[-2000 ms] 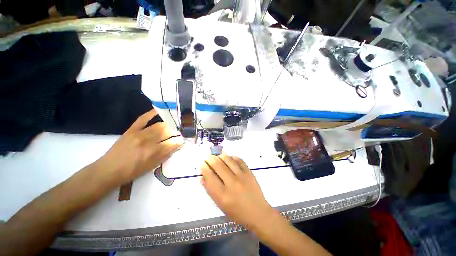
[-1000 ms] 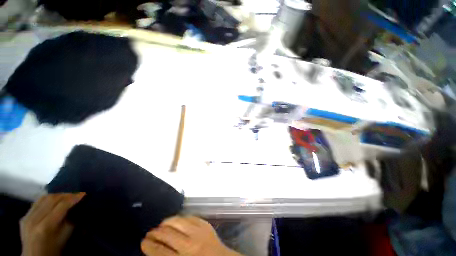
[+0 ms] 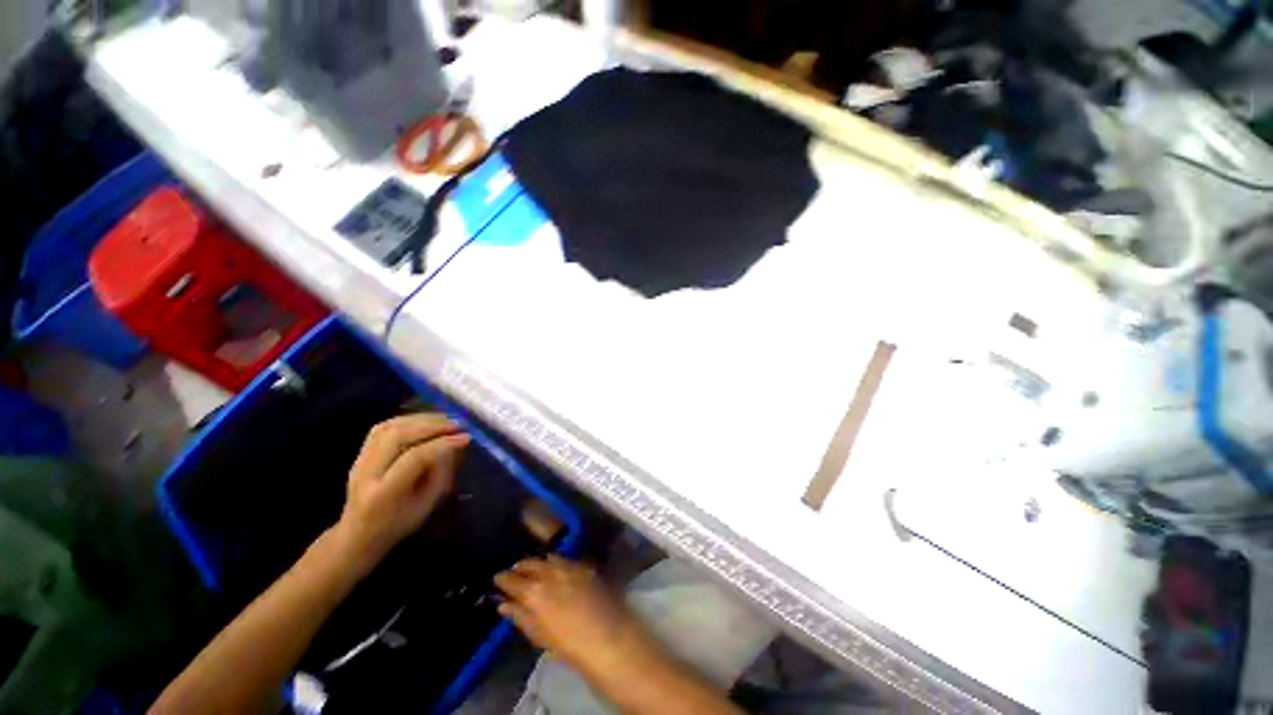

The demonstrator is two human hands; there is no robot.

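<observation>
My left hand (image 3: 402, 482) is over the blue crate (image 3: 566, 524) with its fingers curled. My right hand (image 3: 570, 612) is over the crate's right side, lower in the view, fingers bent. Black fabric (image 3: 433, 559) lies in the crate below and between the hands. It blends with the dark inside, so I cannot tell whether either hand grips it. A stack of black cut pieces (image 3: 670, 182) lies on the white table, partly over a blue sheet (image 3: 496, 205).
The table's front edge has a measuring scale (image 3: 670, 531). Orange-handled scissors (image 3: 441, 144) and a grey calculator (image 3: 384, 219) lie near the stack. A brown strip (image 3: 850, 426), the sewing machine (image 3: 1187, 391) and a smartphone (image 3: 1196, 622) are right. A red stool (image 3: 161, 259) stands left.
The view has turned left. Both hands have moved from the table's front edge, where they held a black cut piece, to over the crate. That piece is no longer distinct.
</observation>
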